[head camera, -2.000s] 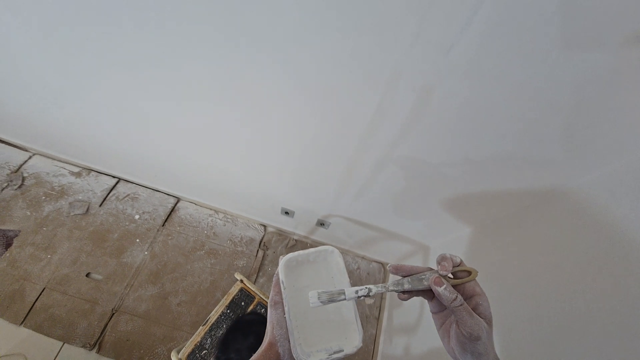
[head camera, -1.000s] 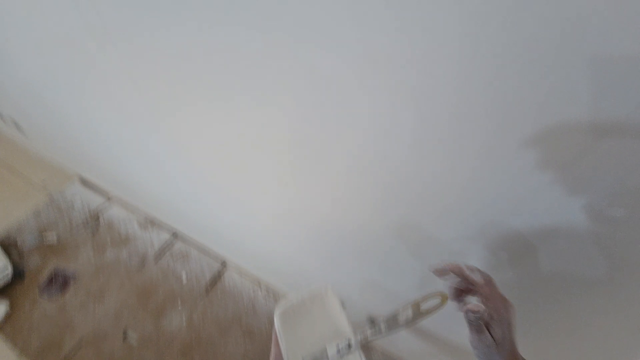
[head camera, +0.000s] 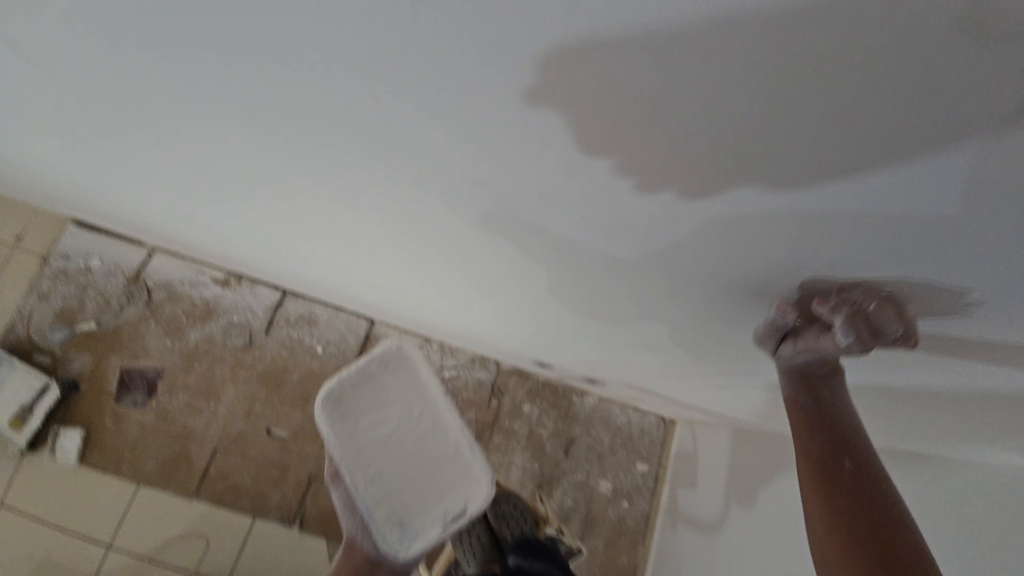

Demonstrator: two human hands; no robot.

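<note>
A white rectangular plastic tub, pale inside, is tilted in my left hand, whose fingers show along its left side and below. My right hand is raised at the right, close to the white wall, its fingers curled and whitened with dust or paint. A blurred dark streak reaches rightward behind those fingers; whether it is a tool or a shadow I cannot tell. No paintbrush can be made out now. Large grey-brown patches darken the upper right of the wall, and fainter ones lie nearer my right hand.
Dusty brown floor covering runs along the wall's foot, with cream tiles beside it. At the far left stand a white container and a small white object. A dark object is partly hidden behind the tub.
Earlier my right hand held a paintbrush over the tub; it has moved up and away from the tub towards the wall. The view has swung, showing more floor and the wall patches.
</note>
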